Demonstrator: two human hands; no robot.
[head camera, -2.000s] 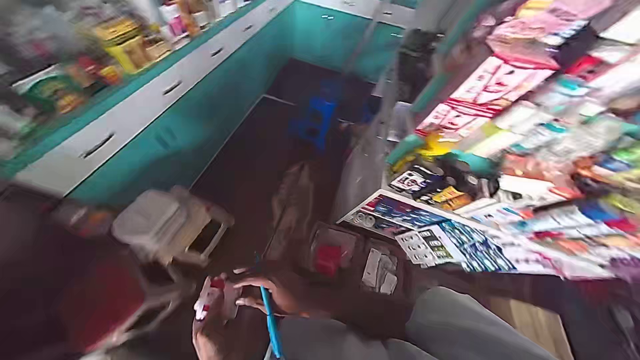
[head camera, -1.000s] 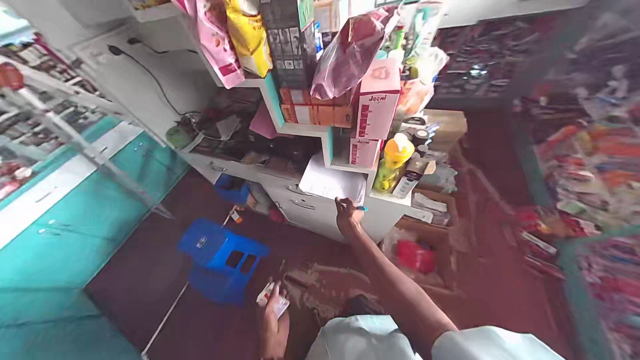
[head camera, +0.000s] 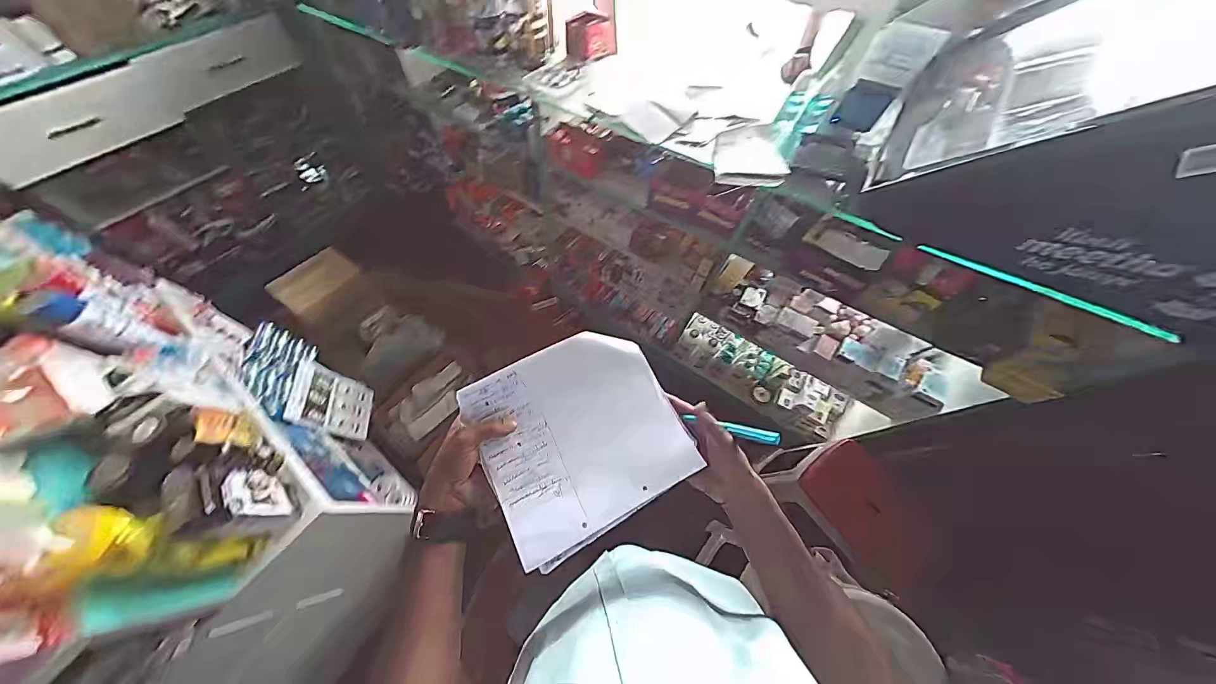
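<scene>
Between both hands is a small stack of white paper sheets (head camera: 608, 427), with handwriting down the left part of the top one. My left hand (head camera: 461, 465) grips the left edge, its thumb lying over the written lines, and a dark watch (head camera: 427, 524) is on that wrist. On the right edge, my right hand (head camera: 712, 451) holds the stack and also a blue pen (head camera: 746, 433), which points out to the right. The fingers under the sheets are hidden.
A glass display counter (head camera: 655, 237) with packed goods runs across the front, with papers (head camera: 750, 157) on top. At the left stands a shelf unit (head camera: 361, 532) loaded with small items. A cardboard box (head camera: 313, 282) lies beyond it. To the right is a red-backed chair (head camera: 855, 503).
The view has swung strongly round. One second ago my right hand was on white paper on a shelf and my left held a small item; now both hands hold paper sheets.
</scene>
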